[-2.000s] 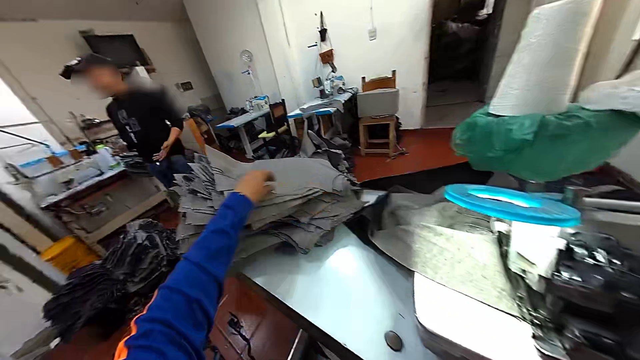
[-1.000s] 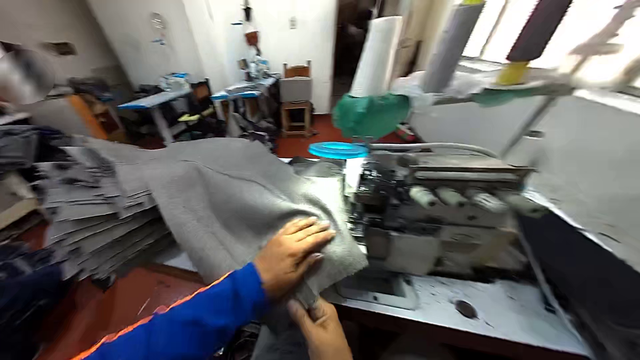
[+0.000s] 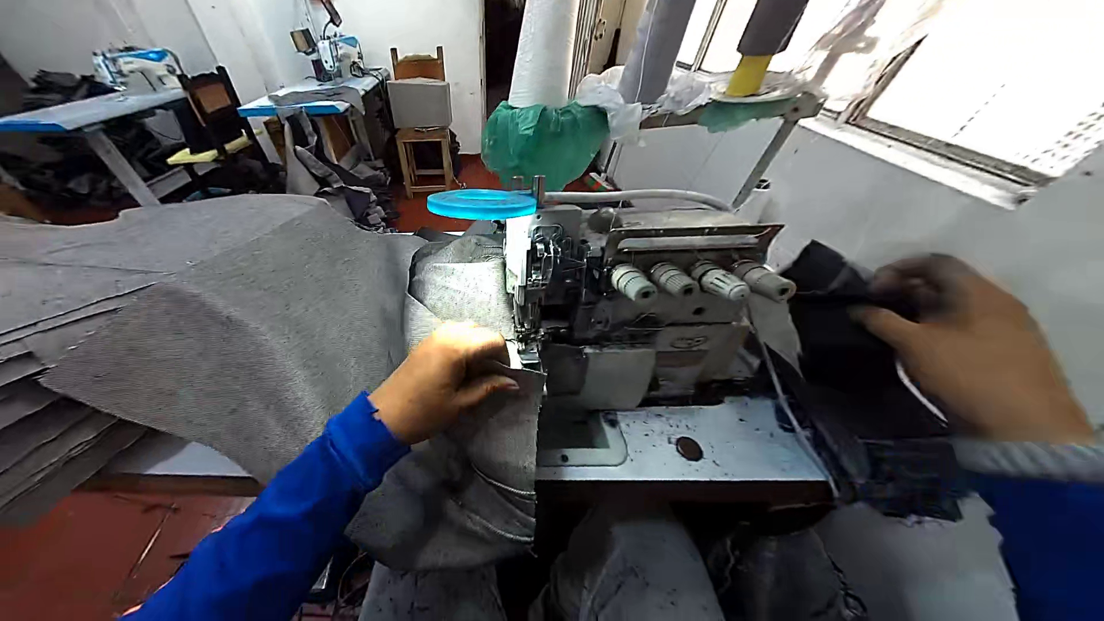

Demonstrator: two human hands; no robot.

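My left hand (image 3: 448, 379) grips the edge of a grey fabric panel (image 3: 483, 457) just below the presser foot area of an overlock sewing machine (image 3: 647, 302). The panel hangs over the table's front edge and more of the grey cloth (image 3: 233, 319) spreads to the left. At the right, my right hand (image 3: 966, 336), blurred, has its fingers on dark fabric pieces (image 3: 837, 345) beside the machine. A bright blue ring (image 3: 481, 204) sits at the machine's upper left.
Stacked grey fabric pieces (image 3: 52, 440) lie at the left. Thread cones (image 3: 543, 52) stand behind the machine on a rack. The white machine table (image 3: 690, 440) has a dark round spot. Behind are a wooden chair (image 3: 423, 129) and other sewing tables (image 3: 95, 116).
My right hand has gone from the grey cloth to the dark fabric at the right. My left hand, flat on the cloth a second ago, now pinches its edge at the machine. The view has swung right.
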